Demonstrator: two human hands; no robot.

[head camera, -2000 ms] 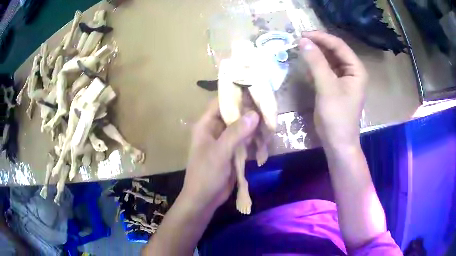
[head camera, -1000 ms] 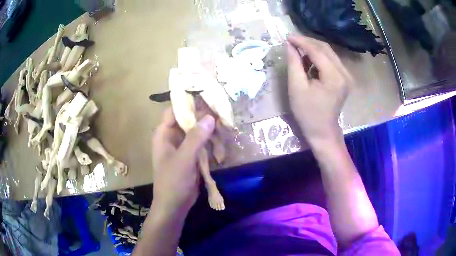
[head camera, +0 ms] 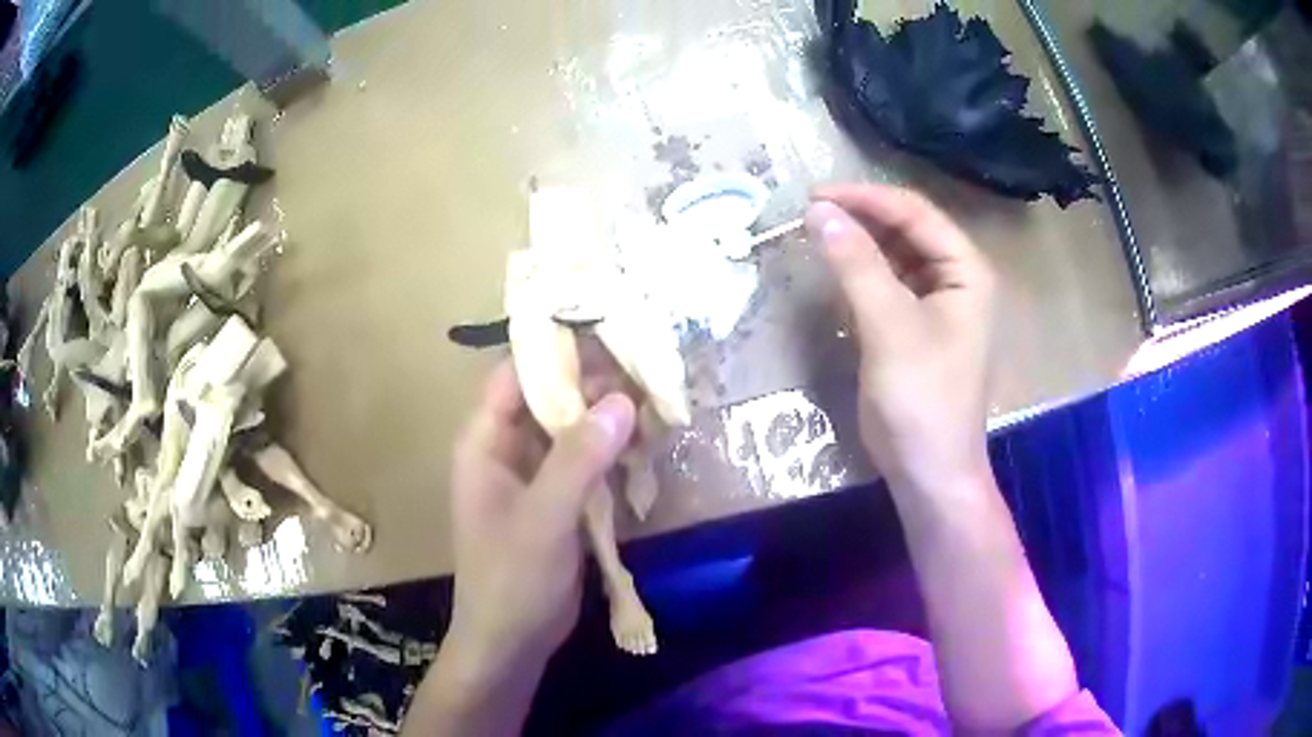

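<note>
My left hand [head camera: 533, 504] grips a cream figure lower body [head camera: 547, 360] by its legs, waist block pointing away from me and a bare foot hanging below my fingers. A small black hip piece [head camera: 479, 334] sticks out at its left side. My right hand [head camera: 907, 303] pinches a thin pale stick [head camera: 779, 231] between thumb and fingertips. The stick's far end is at the white-bluish glue patch [head camera: 715, 216] on the stained work pad [head camera: 770, 108]. Glare blurs the glue and the figure's right edge.
Cream lower bodies with small black pieces lie piled [head camera: 187, 346] at left. Black jagged skirt pieces [head camera: 957, 101] lie at upper right beside a metal-edged glassy box [head camera: 1223, 173]. A basket of cream-and-black legs [head camera: 360, 655] is below the bench edge. A blue crate [head camera: 1223, 490] is at lower right.
The view has shifted. My right hand has come down and the stick now reaches the glue patch. My left hand still holds the lower body, now left of the glue.
</note>
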